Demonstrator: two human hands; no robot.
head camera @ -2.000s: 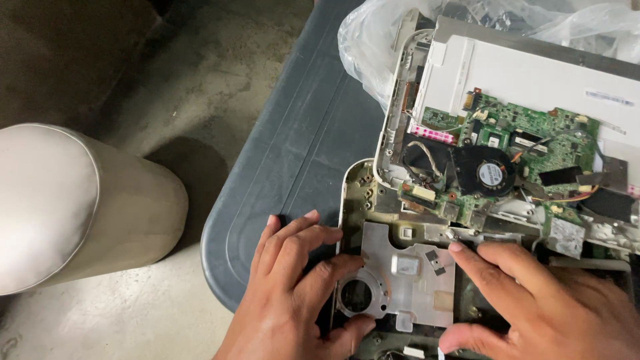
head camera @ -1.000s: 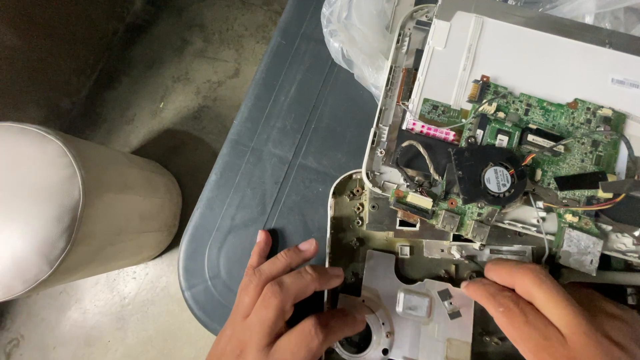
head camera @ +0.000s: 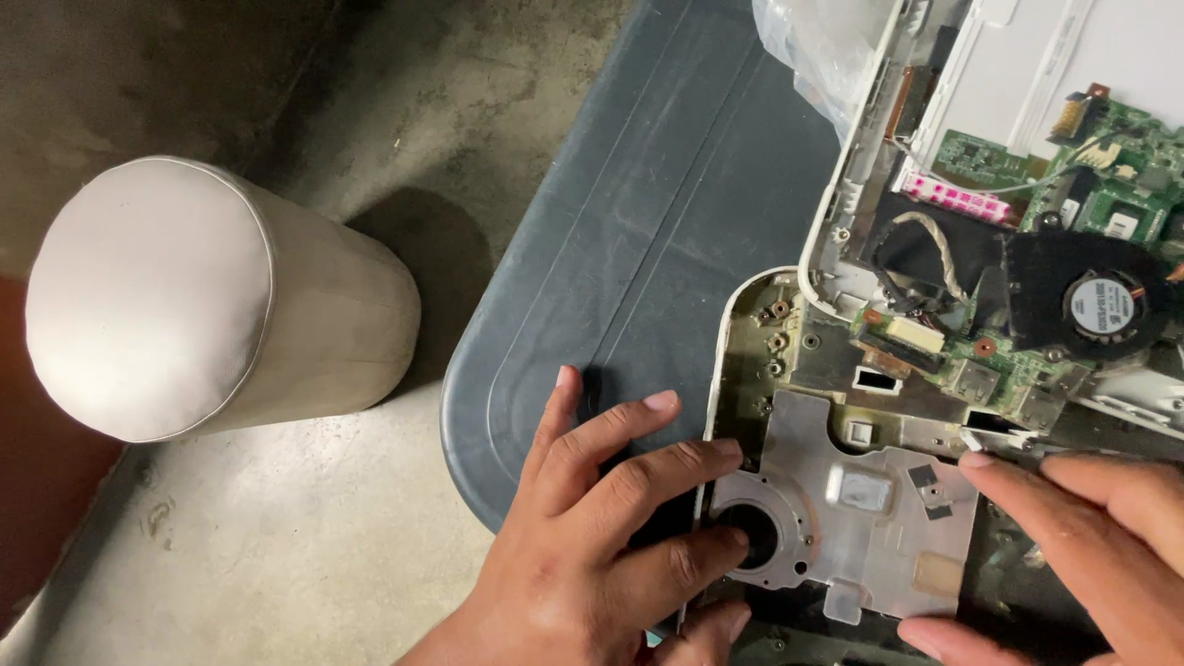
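A flat silver metal plate (head camera: 832, 509) with a round opening lies in a white-edged laptop casing (head camera: 786, 324). My left hand (head camera: 620, 518) spreads over the casing's left rim, one finger at the round opening of the plate. At the plate's right side is my right hand (head camera: 1091, 555), forefinger near its upper right corner and thumb by its lower right edge. Whether the right fingers press on the plate is hard to tell. Above the casing sits a green circuit board (head camera: 990, 365) with a black cooling fan (head camera: 1091, 296) and cables.
A second laptop shell (head camera: 819, 231) with a white panel (head camera: 1110, 55) lies at the upper right, overlapping the lower casing. Behind it is a clear plastic bag (head camera: 823, 55). The dark table (head camera: 592, 277) has a rounded corner. A round beige stool (head camera: 148, 296) stands on the concrete floor at left.
The plate sits at a different angle in the casing than two seconds ago, when it lay squarer to the frame. Both hands have stayed beside it. The view has shifted.
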